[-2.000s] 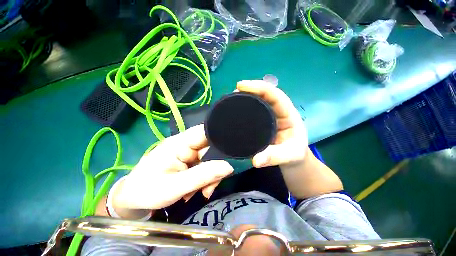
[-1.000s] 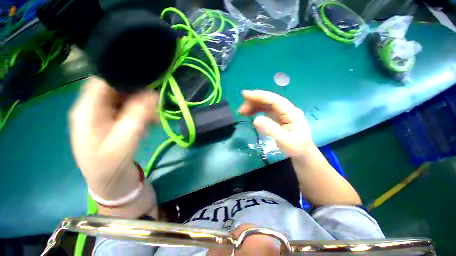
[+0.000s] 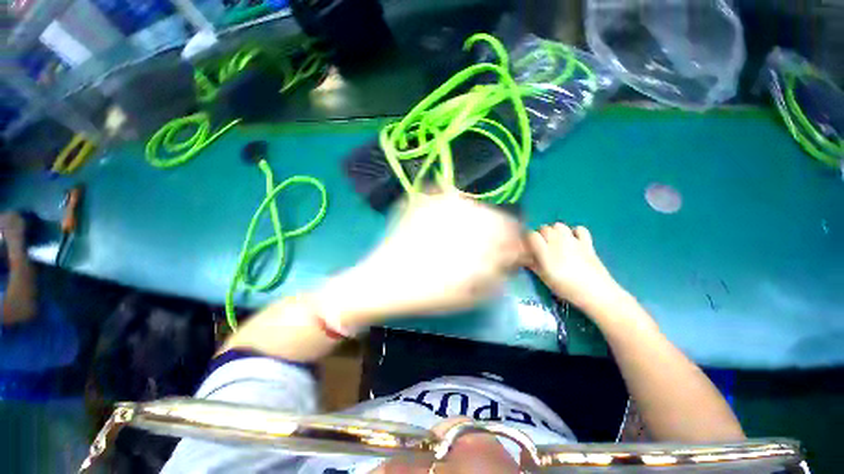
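Note:
A tangled neon-green cable (image 3: 449, 120) lies on the bench over ribbed black housings (image 3: 370, 173). My left hand (image 3: 444, 250) is blurred, just below the tangle, and covers most of a plain dark box. My right hand (image 3: 569, 264) is beside it with its fingertips curled near my left fingers; what either holds is hidden. A thin black lead (image 3: 562, 324) hangs below my right hand near the bench edge. Another green cable (image 3: 278, 231) lies looped at left, its dark end (image 3: 254, 151) on the bench.
A coiled green cable (image 3: 180, 141), an orange-handled tool (image 3: 70, 208) and another person's hand (image 3: 11, 227) are at left. A bagged cable (image 3: 564, 88), clear bag (image 3: 666, 51) and another bagged cable (image 3: 814, 111) are at the back. A pale disc (image 3: 663, 198) lies at right.
The view has swung left. The round black part that my left hand held is no longer seen in it. My left hand has come back right, beside my right hand.

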